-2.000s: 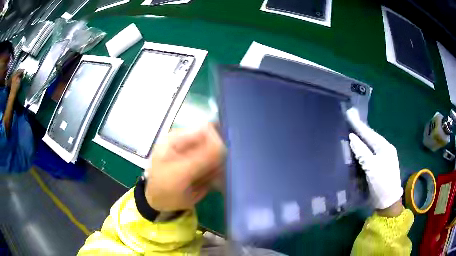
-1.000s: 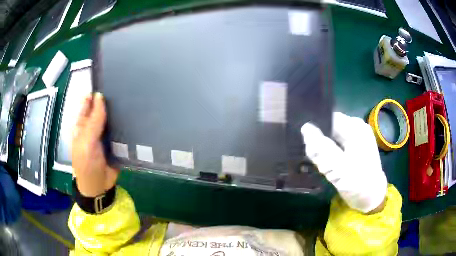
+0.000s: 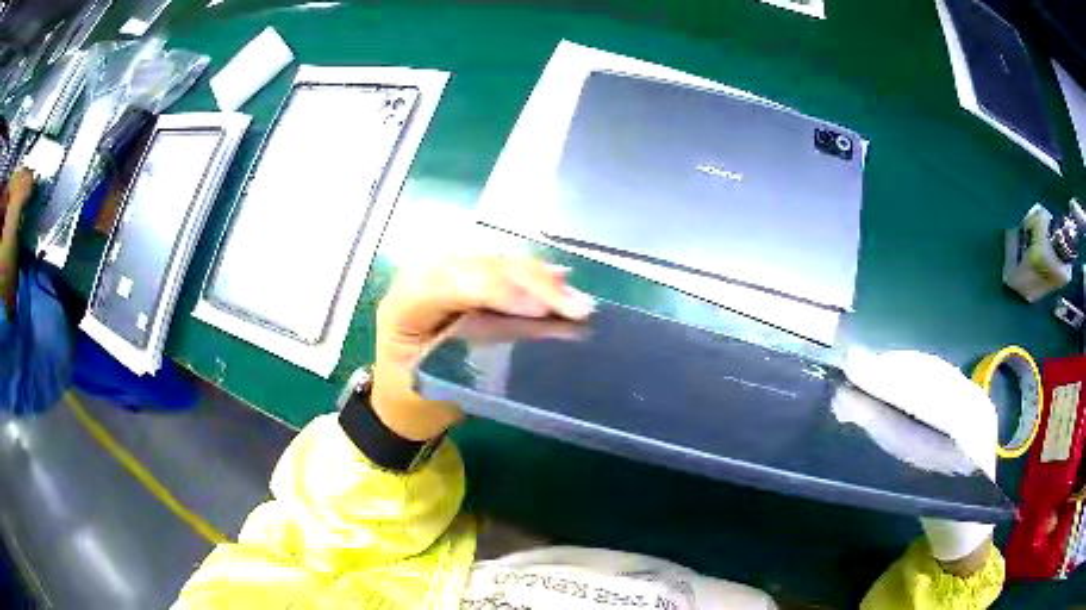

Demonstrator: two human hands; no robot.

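Note:
A dark glossy tablet back cover (image 3: pixel 691 399) is held tilted in front of me, its outer side showing with reflections and faint small text. My bare left hand (image 3: pixel 459 334) grips its left end, fingers over the top face; a black wristband is on the wrist. My right hand (image 3: pixel 923 411) in a white glove holds its right end, partly hidden by the cover. Beyond it, a grey-blue ADVAN cover (image 3: pixel 715 179) with a camera block lies outer side up on a white interleaf sheet (image 3: pixel 524 167).
Housings lie inner side up on white sheets (image 3: pixel 322 215) at the left, near a white block (image 3: pixel 253 69) and clear plastic bags (image 3: pixel 119 113). At right are a dispenser bottle (image 3: pixel 1036 256), yellow tape roll (image 3: pixel 1012 399) and red tray (image 3: pixel 1058 477). A person's blue sleeve shows far left.
The held cover has turned from its inner side with white squares to its outer side and now lies flatter and lower. The view has swung back left, showing the ADVAN cover beyond it.

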